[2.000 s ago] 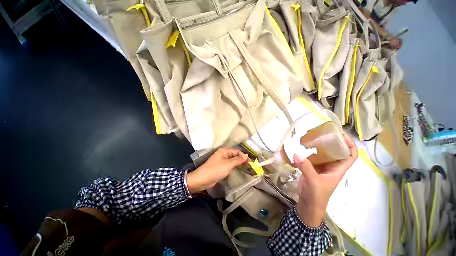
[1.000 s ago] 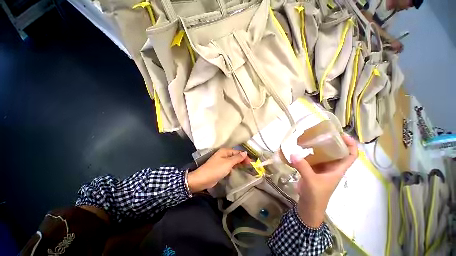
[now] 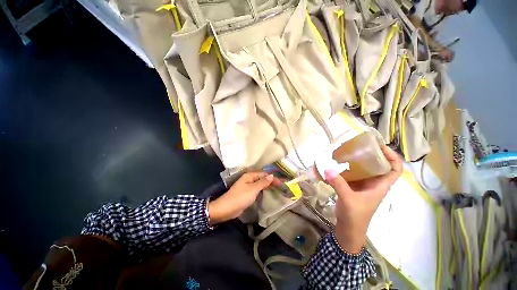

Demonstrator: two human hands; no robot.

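My right hand (image 3: 363, 195) holds a clear glue bottle (image 3: 363, 160) with amber liquid, tilted on its side. Its pale nozzle (image 3: 300, 179) points left and meets the yellow zipper end (image 3: 295, 190) of a beige handbag (image 3: 276, 205); whether it touches is hard to tell. My left hand (image 3: 242, 195) has thumb and fingers pinched at the bag's mouth corner, just left of the yellow piece; what lies between the fingertips is partly hidden. The bag lies at the table edge near my lap, with a strap and a small blue spot (image 3: 300, 239) on it.
More beige handbags (image 3: 244, 107) with yellow edging lie across the table beyond my hands. Flatter grey-beige pieces (image 3: 470, 243) stand at the right, past the white table surface (image 3: 399, 226). A person's hand (image 3: 444, 52) is at the top right. Dark floor lies left.
The bottle and my right hand have shifted slightly left. The nozzle now lies along the top of the yellow piece, nearer my left fingertips. My left hand has moved slightly.
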